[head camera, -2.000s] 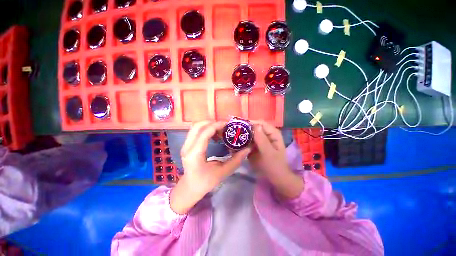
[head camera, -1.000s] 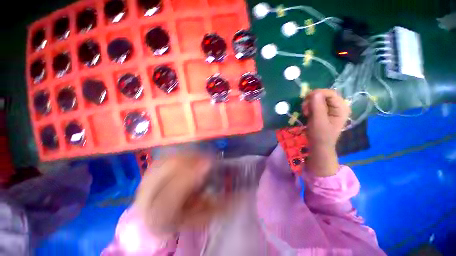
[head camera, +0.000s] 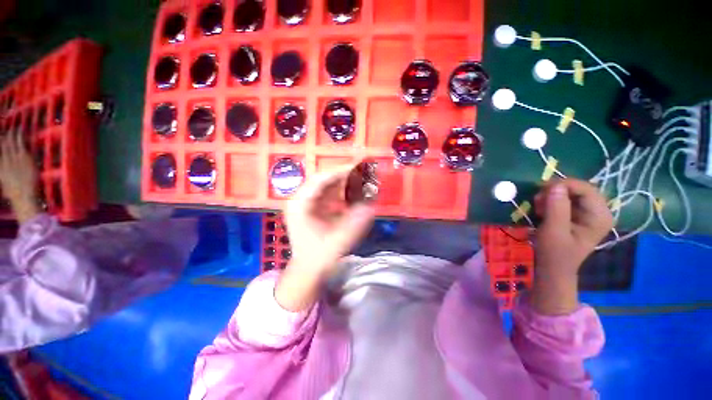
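Observation:
My left hand (head camera: 322, 226) holds a smartwatch head (head camera: 361, 183) between thumb and fingers, tilted on edge, over the front row of the red compartment tray (head camera: 312, 205). My right hand (head camera: 574, 223) is curled closed over the cables right of the tray, with nothing visible in it. Several dark round watches sit in the tray's pockets. Four watches with red marks on their screens, one of them (head camera: 411, 144), rest at the tray's right side. Several white charging pucks (head camera: 504, 191) lie right of the tray.
A black wireless pad (head camera: 640, 105) with a red light and a white USB hub (head camera: 702, 144) stand right. Thin white cables tangle near my right hand. Another person's hand (head camera: 17, 176) is at a red tray (head camera: 74, 133) on the left. Red trays lie below the bench.
A second ago my left hand was blurred near my body; it is now over the tray's front edge with the watch. My right hand, earlier at the watch, moved to the cables and remains there.

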